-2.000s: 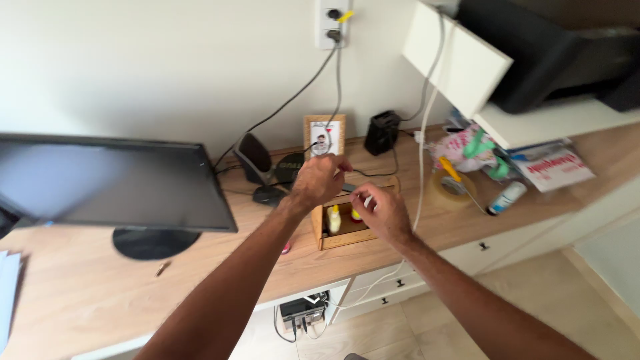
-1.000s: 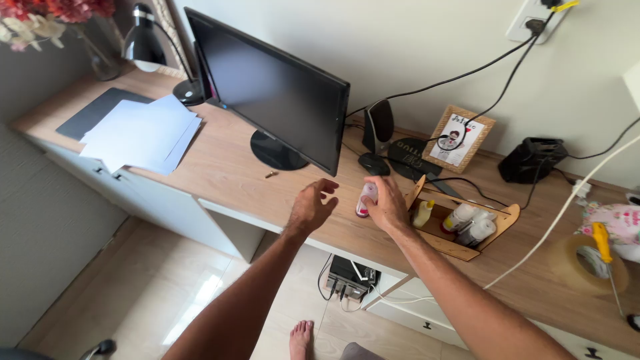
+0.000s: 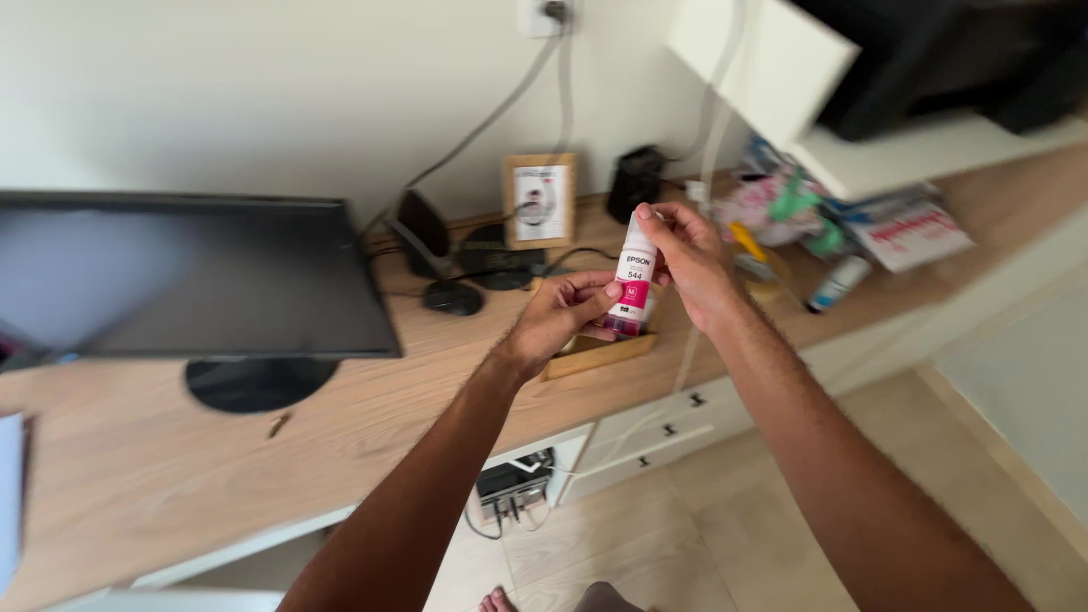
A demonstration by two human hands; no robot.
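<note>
An Epson ink bottle [image 3: 631,285] with a magenta band is held tilted between both hands, above a small wooden box [image 3: 599,359]. My left hand [image 3: 568,316] grips its lower part, thumb on the label. My right hand [image 3: 687,259] has its fingers on the white cap at the top. The cap is partly covered by the fingers. Most of the box and its contents are hidden behind the hands and the bottle.
A monitor [image 3: 204,280] stands at the left, with a computer mouse [image 3: 453,297] and a speaker [image 3: 419,234] beside it. Behind are a framed picture [image 3: 541,204] and cables. A white-and-blue tube [image 3: 839,284] lies right, below a shelf [image 3: 765,68].
The ink bottle was low over the desk at my right hand one second ago; now it is up in both hands, over the box. The view has swung right.
</note>
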